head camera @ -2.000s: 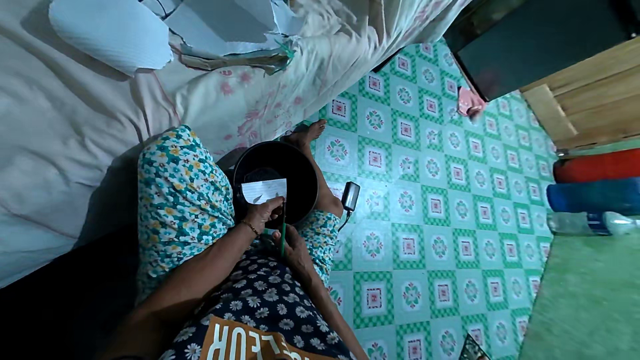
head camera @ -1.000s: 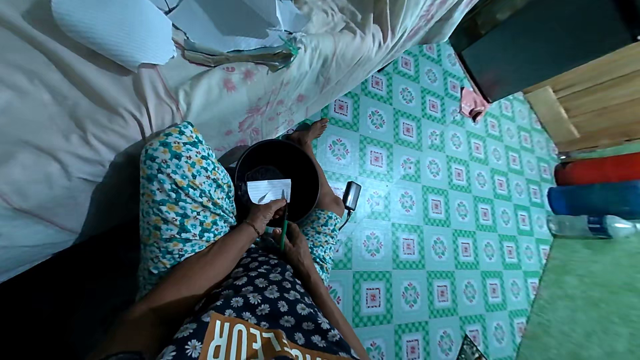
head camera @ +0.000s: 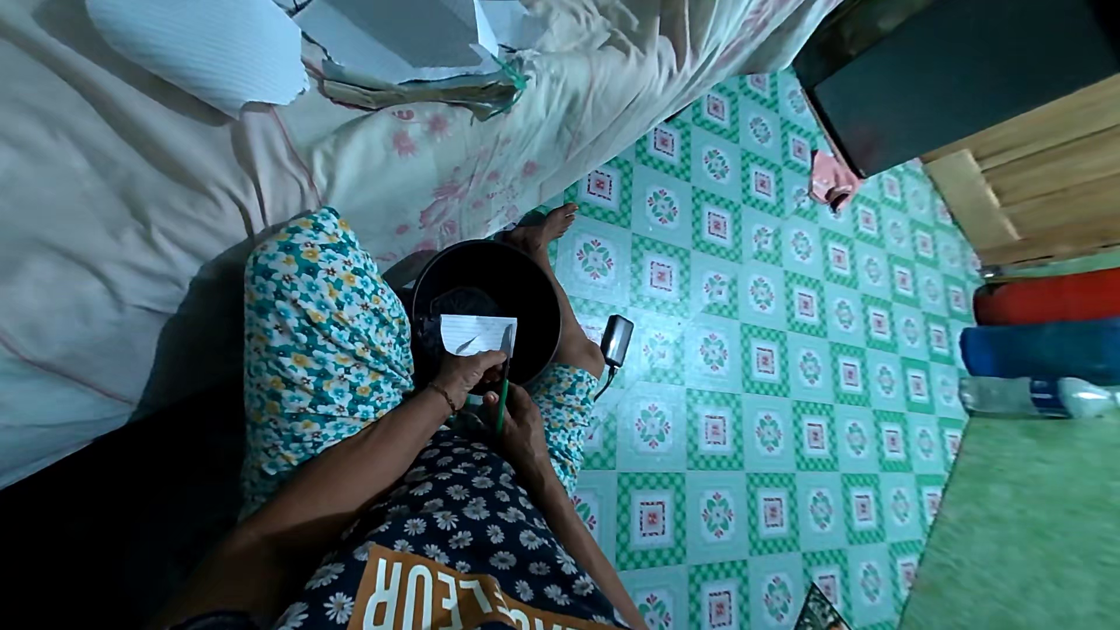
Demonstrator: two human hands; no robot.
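Observation:
A black round bucket (head camera: 538, 306) stands between my legs. Over its opening my left hand (head camera: 468, 376) holds a small piece of lined white paper (head camera: 472, 332) between thumb and fingers. My right hand (head camera: 521, 420), just below and to the right, grips a tool with a green handle (head camera: 502, 404). The tool's thin grey blade (head camera: 508, 341) lies at the paper's right edge; whether it is a knife or scissors I cannot tell. The inside of the bucket is dark, and its contents are hidden.
A bed with a floral sheet (head camera: 446, 197) bears torn white cardboard (head camera: 394, 39) at the upper left. A black device with a cord (head camera: 617, 341) lies on the patterned floor, right of my leg. Farther right are a pink cloth (head camera: 831, 181) and a plastic bottle (head camera: 1015, 396).

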